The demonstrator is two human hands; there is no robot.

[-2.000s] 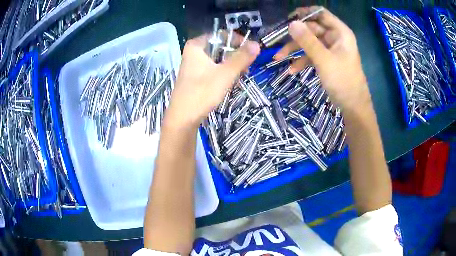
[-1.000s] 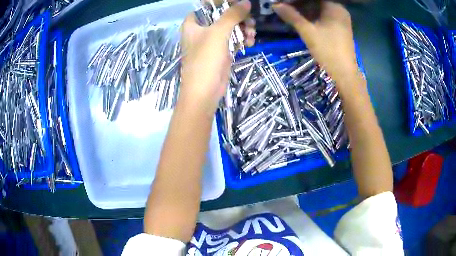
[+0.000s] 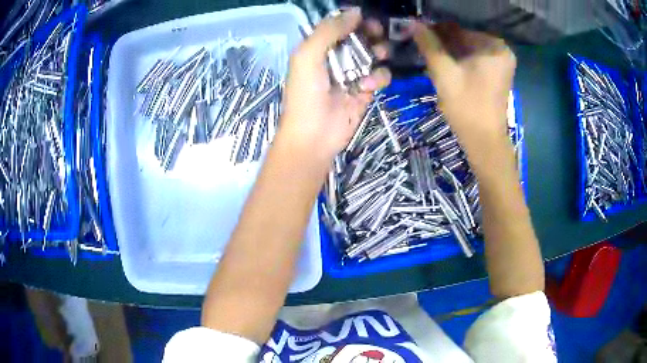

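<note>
My left hand is closed around a bunch of silver metal shafts above the gap between the trays. My right hand is at the small silver fixture near the top edge, fingertips touching or close to it. Whether a shaft is between those fingertips cannot be seen. The blue parts bin, heaped with shafts, lies below both hands. The white parts tray is left of it, with loose shafts in its upper half.
The grey metal press stands at the top, right of the fixture. Blue bins full of shafts stand at far left and far right. A red stool is on the blue floor at right. Part of a person's arm shows at bottom left.
The right hand has gone from the shafts held beside the left hand to the fixture. The left hand's bunch has turned and lowered slightly. The view has shifted, showing more of the press.
</note>
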